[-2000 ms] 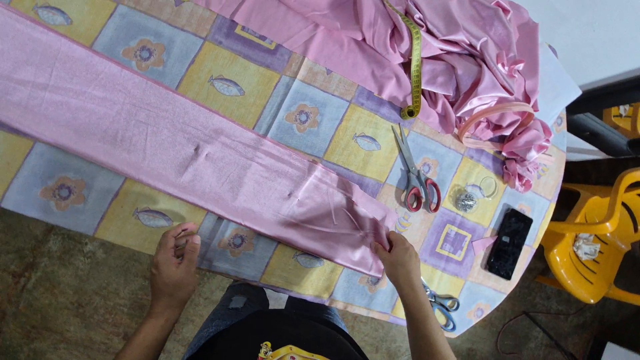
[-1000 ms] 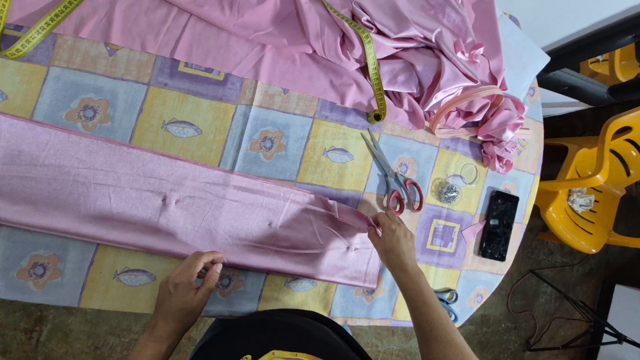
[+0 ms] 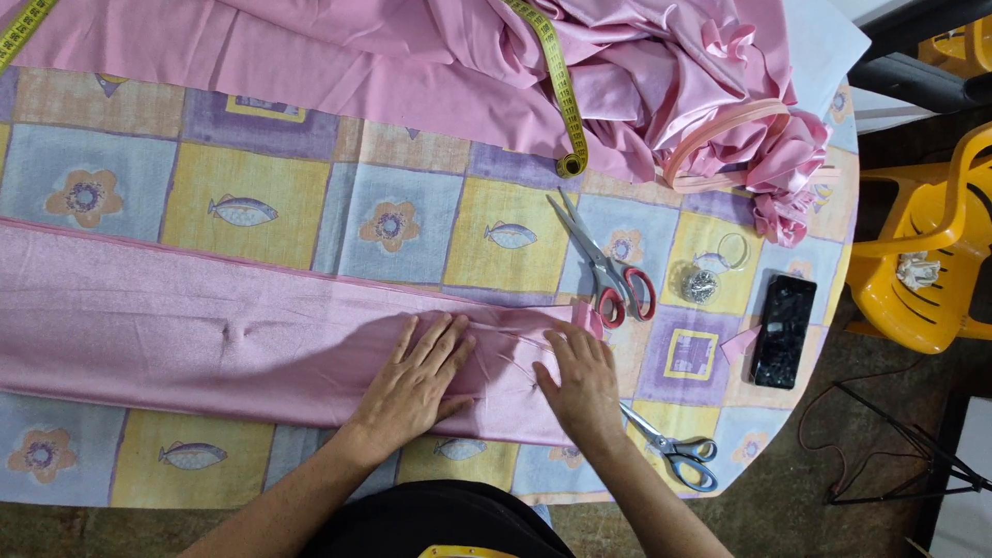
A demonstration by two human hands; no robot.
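A long folded strip of pink satin fabric (image 3: 194, 333) lies along the near side of the table. My left hand (image 3: 418, 380) rests flat on the strip with its fingers spread. Near the strip's right end, my right hand (image 3: 581, 380) touches the fabric, its fingertips by the upper edge. Red-handled scissors (image 3: 601, 260) lie just beyond that end, partly spread. Blue-handled scissors (image 3: 674, 449) are to the right of my right wrist. A small round container of pins (image 3: 700, 286) stands right of the red-handled pair.
More pink satin (image 3: 651, 70) is heaped at the back with a yellow tape measure (image 3: 562, 85) and a peach zipper (image 3: 697, 143) on it. A black phone (image 3: 784, 331) lies near the right edge of the patterned tablecloth (image 3: 395, 225). A yellow plastic chair (image 3: 914, 287) stands beyond.
My left hand has moved from the strip's near edge onto the fabric and spread out. My right hand has let go of the end corner it pinched and lies over the fabric.
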